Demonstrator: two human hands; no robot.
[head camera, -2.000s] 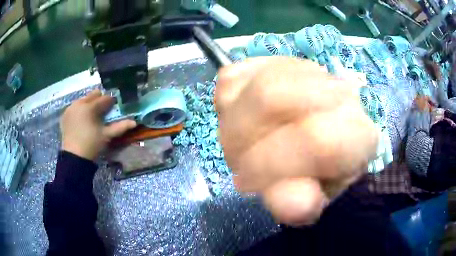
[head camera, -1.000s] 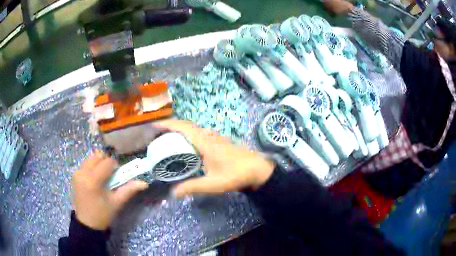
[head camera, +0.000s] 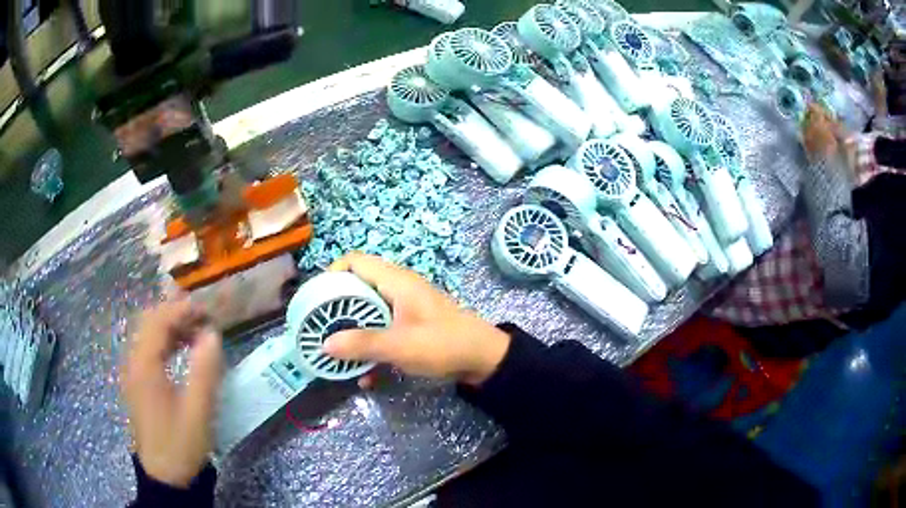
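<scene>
A mint part-assembled fan unit (head camera: 253, 394) is in front of the press, its round spoked head up to the right and its handle down to the left. My right hand (head camera: 422, 327) holds the head, with the thumb across the spokes. A thin red wire hangs below the unit. My left hand (head camera: 171, 382) is beside the handle with thumb and fingers apart; it is blurred, and no grip on the handle shows. The orange press fixture (head camera: 238, 234) with pale pads sits just beyond, under the dark press (head camera: 164, 124).
A loose heap of small mint fittings (head camera: 382, 203) lies right of the press. Several fan units (head camera: 596, 283) are piled further right. Handle shells (head camera: 22, 352) stand at far left. A green conveyor (head camera: 338, 45) runs behind. A co-worker's sleeve (head camera: 839, 228) shows at right.
The fan unit has left the press since the earliest frame. My right hand has gone from the lever to the fan head. Since the middle frame, my left hand has opened beside the handle.
</scene>
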